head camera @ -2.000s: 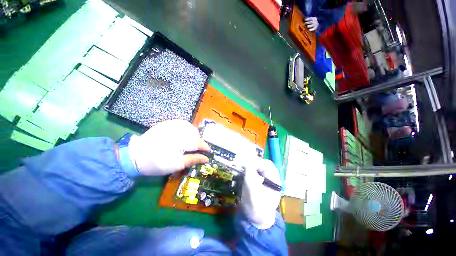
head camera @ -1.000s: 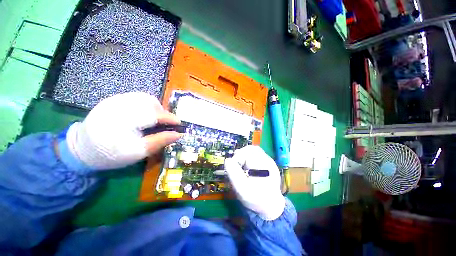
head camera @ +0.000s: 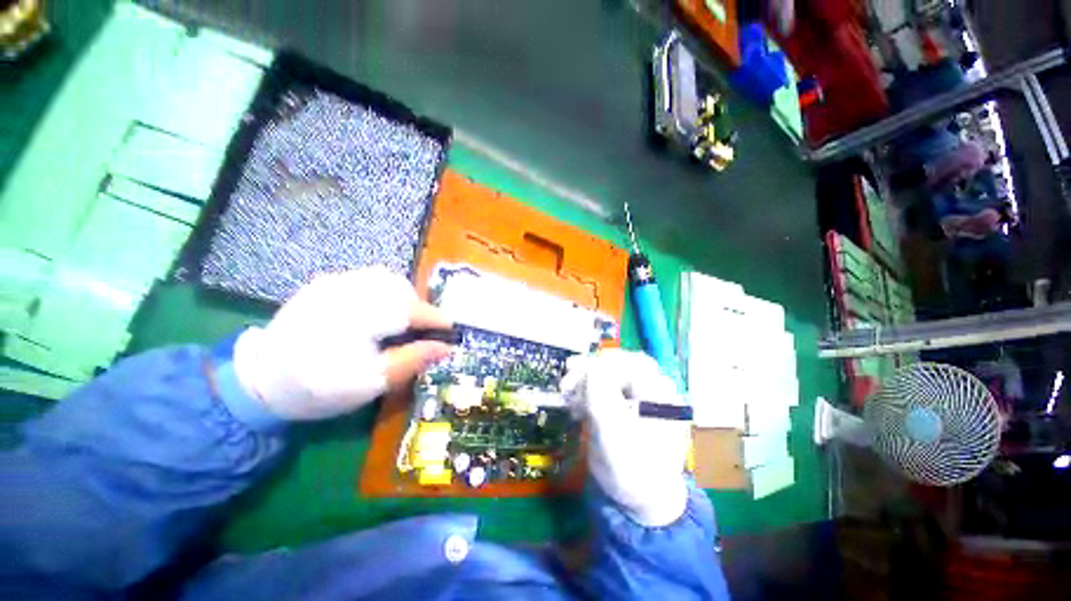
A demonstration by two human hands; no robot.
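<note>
The green circuit board point(head camera: 505, 437), with yellow blocks and round capacitors on its near edge and a white heatsink point(head camera: 517, 308) along its far edge, lies on the orange fixture point(head camera: 388, 452). My right hand point(head camera: 634, 440) holds a marker pen point(head camera: 666, 411) over the board's right half, its white front end pointing left and its black end right. Whether its tip touches the board I cannot tell. My left hand point(head camera: 335, 346) is at the board's left edge, with a small black piece point(head camera: 437, 336), perhaps the pen cap, between thumb and finger.
A black tray point(head camera: 440, 153) of screws lies beyond my left hand, pale sheets point(head camera: 129, 164) left of it. A blue electric screwdriver point(head camera: 649, 308) and more sheets point(head camera: 719, 352) lie right of the fixture. Another board assembly point(head camera: 691, 103) stands farther back. A fan point(head camera: 934, 423) is at right.
The view has shifted. The pen, first near the heatsink's near edge, is now over the board's middle parts. The black piece in my left fingers now shows; two seconds ago it did not.
</note>
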